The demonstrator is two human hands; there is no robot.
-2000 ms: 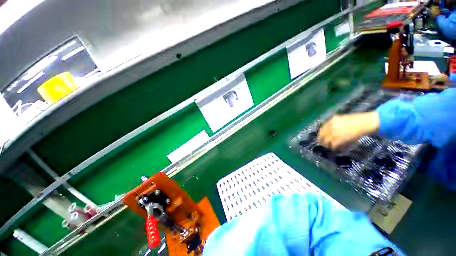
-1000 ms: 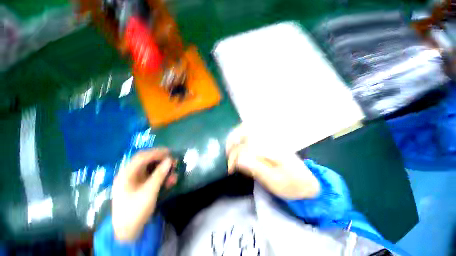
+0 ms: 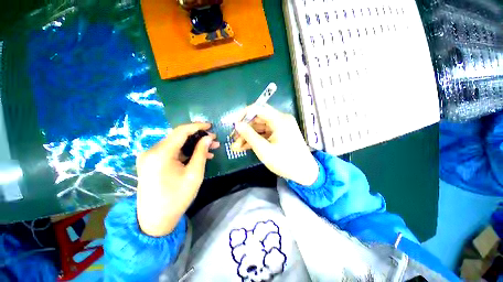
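My left hand holds a small black housing between thumb and fingers near the bench's front edge. My right hand grips slim pale tweezers; their wide end sticks out up and to the right. Their tips point down toward a small sheet of tiny pale pieces at the bench edge. The fingers partly hide the tips, so I cannot tell if they hold anything. The housing and the tweezers are apart.
The orange press base with its black nest stands ahead. A white parts tray lies to the right, a clear blister tray beyond it. Blue film in a shiny clear bag lies left. A red frame is below left.
The view has swung down and left to the bench before me. My right hand has moved closer to the left and now shows tweezers. The left hand holds the black housing near the small sheet.
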